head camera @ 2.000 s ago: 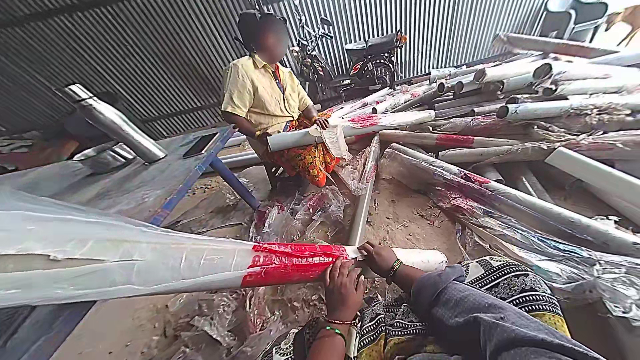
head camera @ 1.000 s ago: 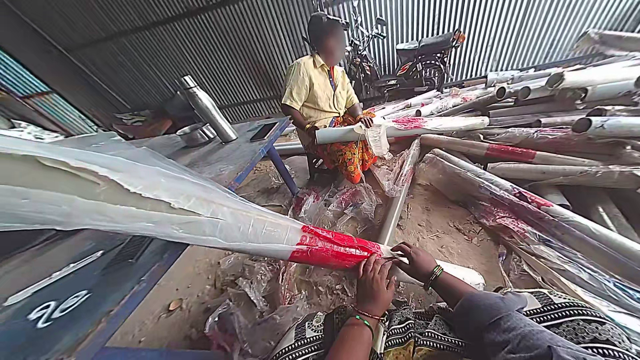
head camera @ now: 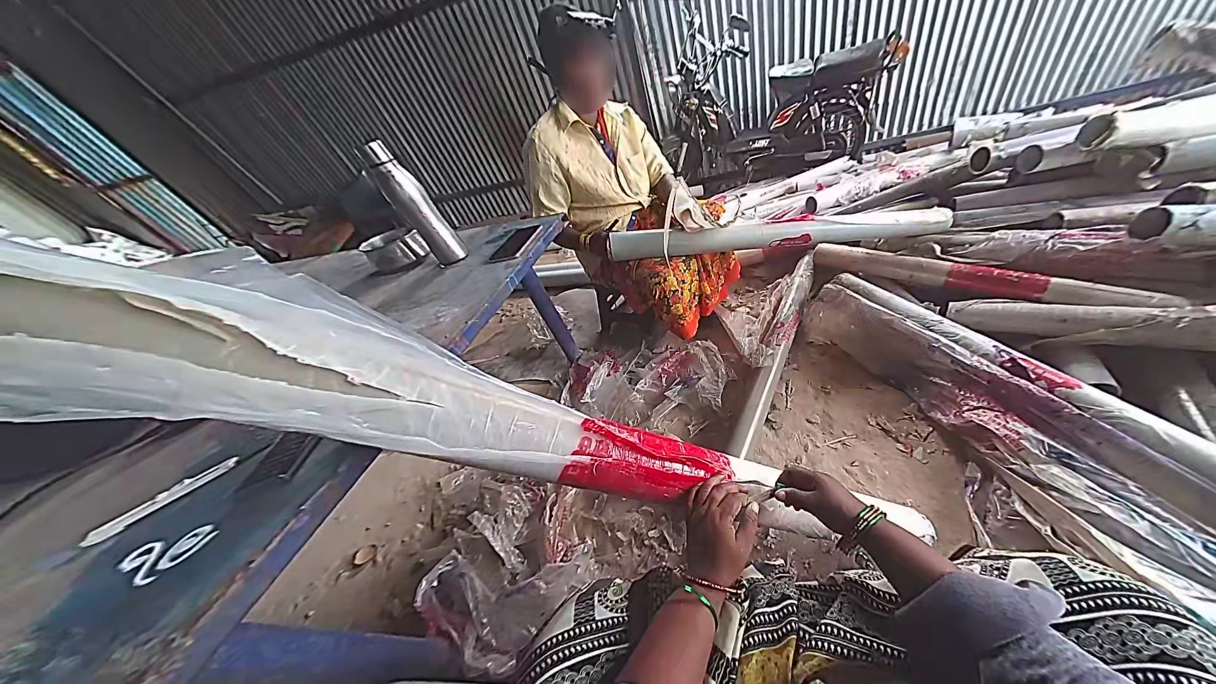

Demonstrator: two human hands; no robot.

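Note:
A long white tube (head camera: 883, 518) lies slanting across my lap, its left part covered in clear plastic film (head camera: 456, 408) with a torn opening. Red tape or film (head camera: 651, 461) wraps the tube just left of my hands. My left hand (head camera: 722, 527) rests on the tube at the right edge of the red band, its fingers bent over film there. To its right, my right hand (head camera: 822, 499) pinches a small piece at the tube's upper side; what exactly it holds is too small to tell.
A blue-edged table (head camera: 313, 532) supports the wrapped end; another table (head camera: 399, 294) bears a steel bottle (head camera: 413, 204) and a bowl (head camera: 394, 250). Opposite sits a person (head camera: 608, 180) holding a white tube (head camera: 779, 235). Tubes (head camera: 1026, 280) pile at right, film scraps (head camera: 503, 589) lie on the ground, and a motorcycle (head camera: 826, 90) stands behind.
The view has swung left, showing more of the near table. Both my hands stay at the right edge of the red band, with the right hand now slightly farther from the left.

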